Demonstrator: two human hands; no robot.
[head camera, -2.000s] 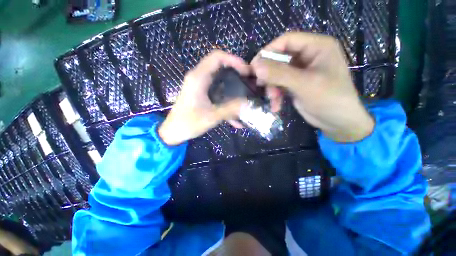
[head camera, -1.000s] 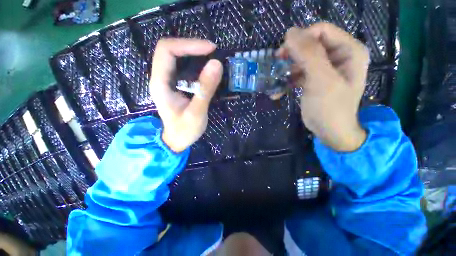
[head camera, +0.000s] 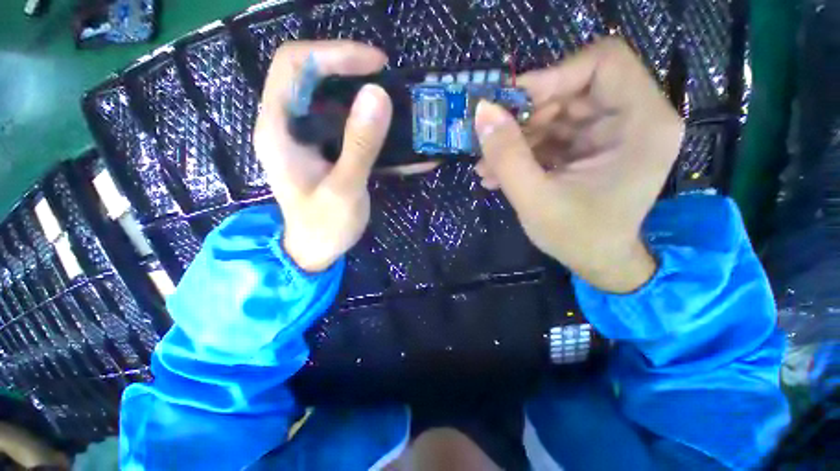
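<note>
A black front housing (head camera: 394, 115) lies level between my hands, above the blister tray. A blue circuit board (head camera: 444, 118) with silver metal patches sits in its right half, with pale keys along its upper edge. My left hand (head camera: 322, 138) holds the housing's left end, thumb on top. My right hand (head camera: 580, 156) holds the right end, its thumb on the board. A thin red wire stands up near the right fingertips. A small pale, blurred piece shows at the left end, by my left fingers. My fingers hide both ends.
The black blister tray (head camera: 221, 129) spreads beneath my hands. A pale keypad (head camera: 569, 344) lies in it near my body. A second blister tray at left holds white display modules (head camera: 114, 195). A part-assembled phone (head camera: 117, 22) lies on the green belt (head camera: 37, 120). Dark crumpled plastic (head camera: 806, 184) is at right.
The housing has turned level, showing the blue board. The white piece at my right fingertips no longer shows there. My right thumb has come down onto the board. The view has shifted slightly.
</note>
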